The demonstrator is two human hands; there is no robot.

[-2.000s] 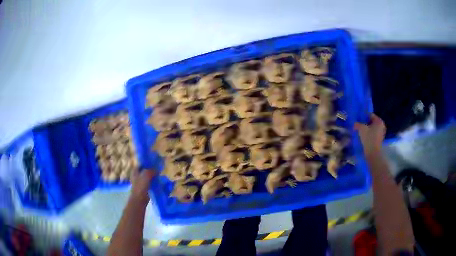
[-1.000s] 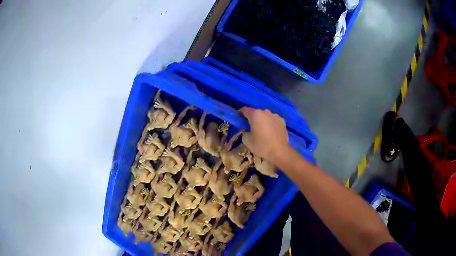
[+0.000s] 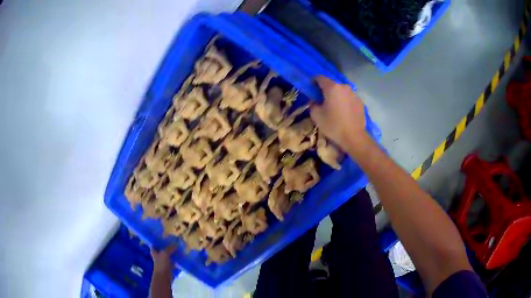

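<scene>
A blue tray [image 3: 125, 154] filled with rows of tan figure torsos [image 3: 223, 173] lies tilted in the picture in front of me. The torsos have bent arms. My right hand [image 3: 340, 113] grips the tray's upper right rim, with its fingers hidden inside the wall. My left hand [image 3: 163, 256] is small and partly cut off at the bottom, holding the tray's lower left edge; its fingers are mostly hidden. Another blue tray edge [image 3: 303, 43] shows just behind the held tray at the upper right.
A blue tray [image 3: 389, 63] of dark parts with a white bag [image 3: 424, 18] is at the top right. Another blue tray [image 3: 119, 265] is at the lower left. A red stool [image 3: 495, 209] and yellow-black floor tape [image 3: 460, 129] are on the right. My legs are below the tray.
The tray first turned from level to slanted. Since one second ago it has shifted up in view with my right hand, and my left hand has come into view at its lower left.
</scene>
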